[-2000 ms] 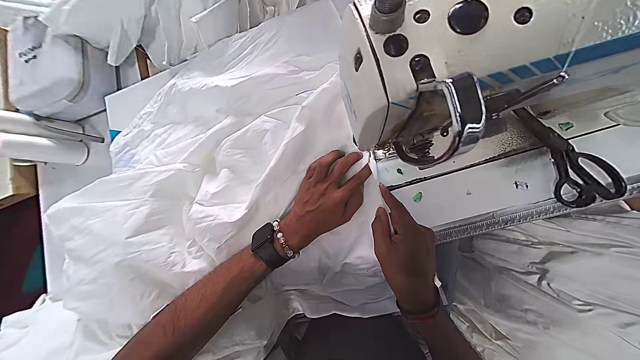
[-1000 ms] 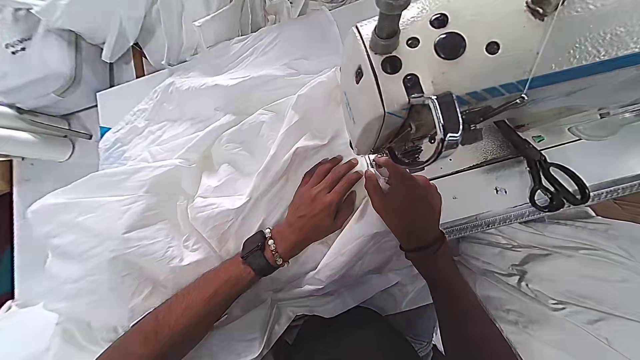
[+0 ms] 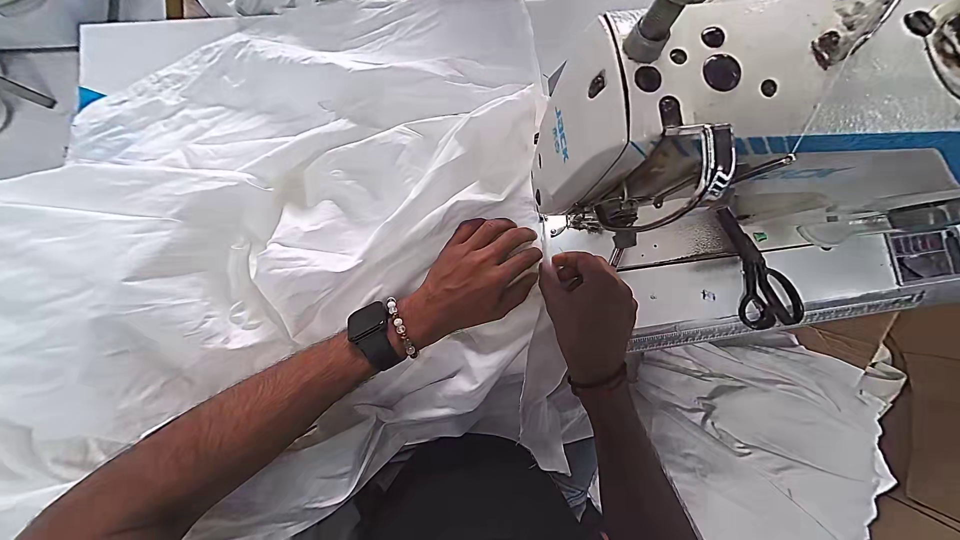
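White fabric [image 3: 202, 247] spreads in folds over the table on the left, its right edge running under the needle area of a white Jack sewing machine [image 3: 585, 127]. My left hand [image 3: 484, 274] lies palm down on the fabric, fingers spread lightly, just left of the presser foot [image 3: 555, 225]. Close beside it, my right hand [image 3: 589, 311] pinches the fabric edge between thumb and forefinger, in front of the foot. A narrow end of the cloth hangs below that hand toward my lap. The needle itself is too small to make out.
Black-handled scissors [image 3: 769, 296] lie on the machine bed, right of my hands. A measuring tape or ruler strip [image 3: 847, 309] runs along the front edge. More white fabric [image 3: 757, 435] hangs at the lower right beside brown cardboard [image 3: 930, 420]. A thread guide arm crosses above the bed.
Two seconds ago my right hand was lower along the fabric edge with its forefinger extended; it has since come up near the foot and pinches the edge. My left hand remains on the fabric.
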